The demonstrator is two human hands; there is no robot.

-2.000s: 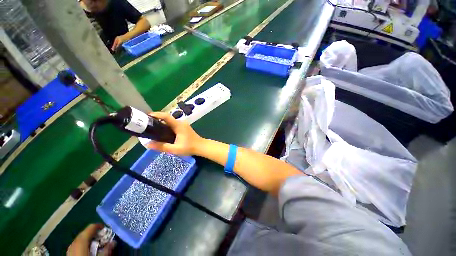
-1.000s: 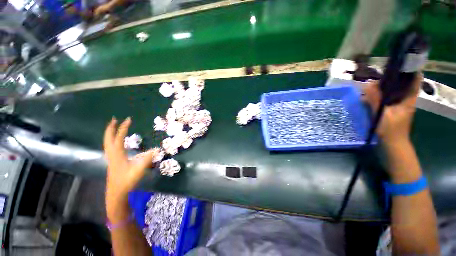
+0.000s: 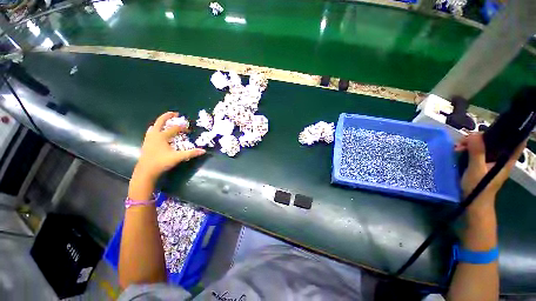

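Note:
My left hand (image 3: 157, 154) is low over the bench at the left, thumb and fingers apart, curved around a few small white modules (image 3: 181, 142). Whether it touches them is unclear. A loose pile of similar modules (image 3: 238, 111) lies to its right. A small cluster (image 3: 317, 133) lies against the left side of the light-blue screw tray (image 3: 397, 189), which holds many tiny silvery screws. My right hand (image 3: 483, 170), with a blue wristband, is closed around the black electric screwdriver (image 3: 510, 126) right of the tray. The screwdriver is partly cut off by the picture's right edge.
A white power strip (image 3: 438, 107) stands behind the tray. The black cord (image 3: 438, 230) crosses the bench front. Two black pads (image 3: 292, 199) lie near the edge. A blue parts bin (image 3: 207, 240) of modules and a black box (image 3: 66, 254) are below. A grey post rises behind the strip.
The view has swung left from the power strip to the modules. My left hand has moved from the tray's near end to the modules, its fingers now more curved. My right hand still holds the screwdriver.

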